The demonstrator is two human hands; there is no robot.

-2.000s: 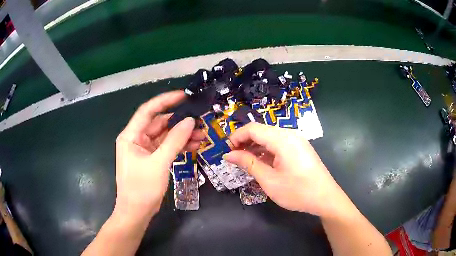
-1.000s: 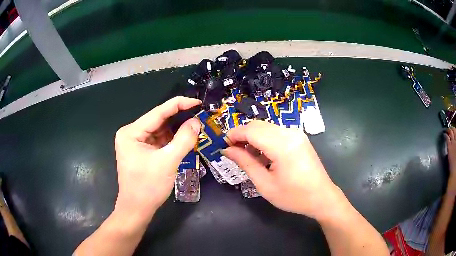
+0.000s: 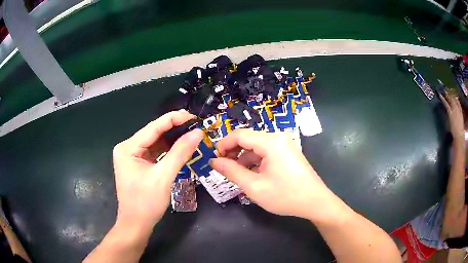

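Note:
A keypad circuit board (image 3: 201, 162) with a blue upper part and pale lower part lies tilted between my hands, above other boards. My right hand (image 3: 264, 172) pinches its right edge between thumb and forefinger. My left hand (image 3: 154, 164) has thumb and forefinger close together at the board's upper end; what the fingertips grip there is too small to tell. The board pile (image 3: 286, 110) fans out behind and right of my hands, with black end parts (image 3: 251, 77) along its far side. A separate board (image 3: 184, 195) shows its pale end below my left hand.
A pale metal rail (image 3: 338, 47) runs behind the pile, with a green surface (image 3: 287, 20) beyond. A grey post (image 3: 41, 56) stands at the left. Another board (image 3: 422, 85) lies far right. Another person's arm (image 3: 455, 154) reaches in at the right; another arm shows at lower left.
The view has shifted, so the pile appears further left. My hands stay at the same board. The other person's hand at the right has moved up towards the boards there.

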